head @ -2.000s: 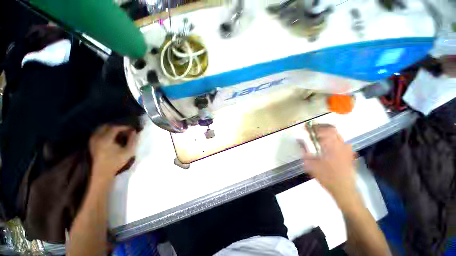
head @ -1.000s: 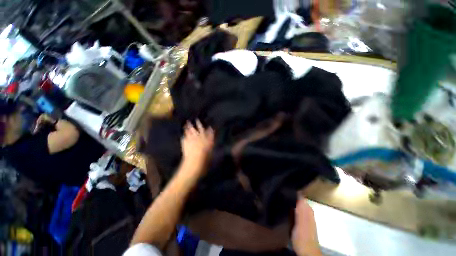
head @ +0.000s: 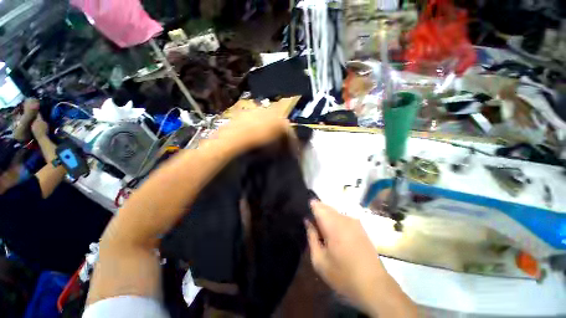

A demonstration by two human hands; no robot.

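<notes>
The black garment point(head: 273, 230) hangs in a bunch in front of me, left of the machine head, with a narrow brown strip point(head: 246, 227) down its front. My left hand point(head: 276, 127) is raised at the garment's top edge and blurred; its fingers bend behind the cloth, and their grip is hidden. My right hand point(head: 332, 239) pinches the garment's right edge between thumb and fingers. A brown fabric panel point(head: 304, 292) shows below, between the black cloth and my right hand.
The white sewing machine point(head: 496, 208) with a blue stripe stands at right, a green holder point(head: 399, 124) above it. An orange item point(head: 527, 264) lies on its bed. Another person point(head: 46, 192) sits at far left by a neighbouring machine. A pink cloth point(head: 121, 22) is at top left.
The view has swung from the machine to the left. The garment, spread over the table a second ago, is now lifted and bunched narrower. My left hand has moved up to its top edge.
</notes>
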